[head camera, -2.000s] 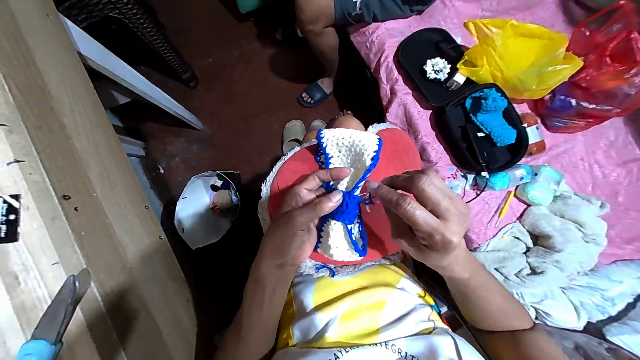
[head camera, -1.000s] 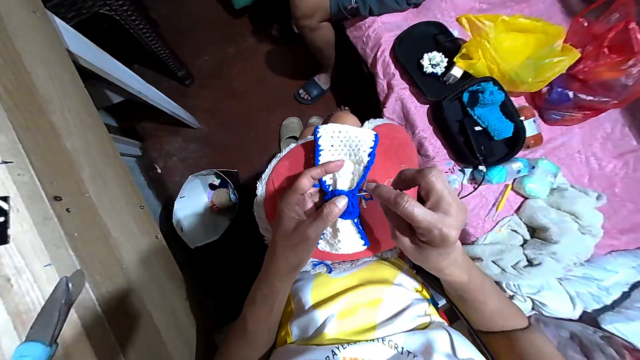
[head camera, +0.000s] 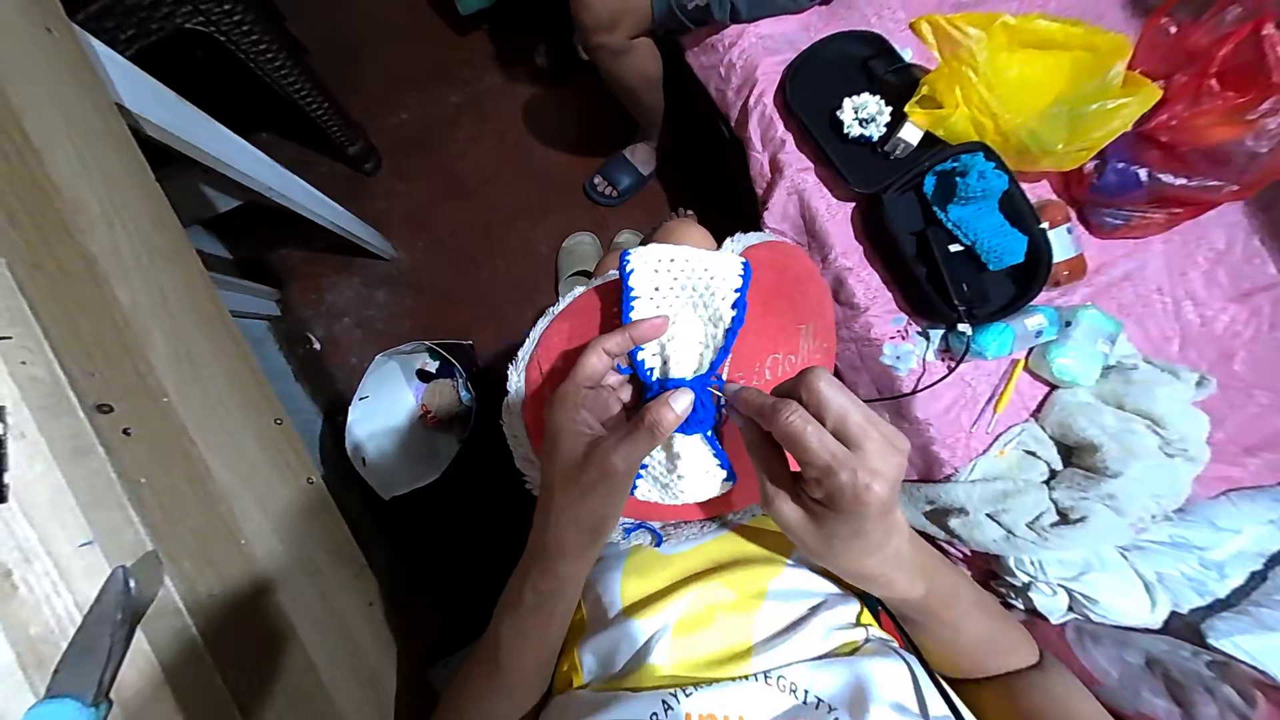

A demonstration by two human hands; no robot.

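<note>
A white crocheted bow with blue edging point(head camera: 688, 300) lies upright on a red heart-shaped cushion point(head camera: 790, 290) with a fluffy white rim, on my lap. Blue yarn point(head camera: 690, 400) wraps its gathered middle. My left hand point(head camera: 610, 410) grips the bow at this middle, thumb on the blue wrap and index finger on the white part above. At the wrap's right edge, my right hand point(head camera: 820, 450) pinches a thin needle or hook point(head camera: 716, 391), most of it hidden by the fingers.
Left, a wooden table point(head camera: 200, 500) bears scissors point(head camera: 105, 630); a white bin point(head camera: 385, 430) stands beside it. On the pink-covered surface right are an open black case point(head camera: 890, 230), a yellow plastic bag point(head camera: 1035, 90), yarn balls point(head camera: 1080, 345) and a crumpled cloth point(head camera: 1090, 460). A person's leg point(head camera: 625, 80) is ahead.
My right hand has shifted slightly at the bow's middle, and the bow's upper end lies flatter and less folded than two seconds ago. Both hands remain at the blue wrap.
</note>
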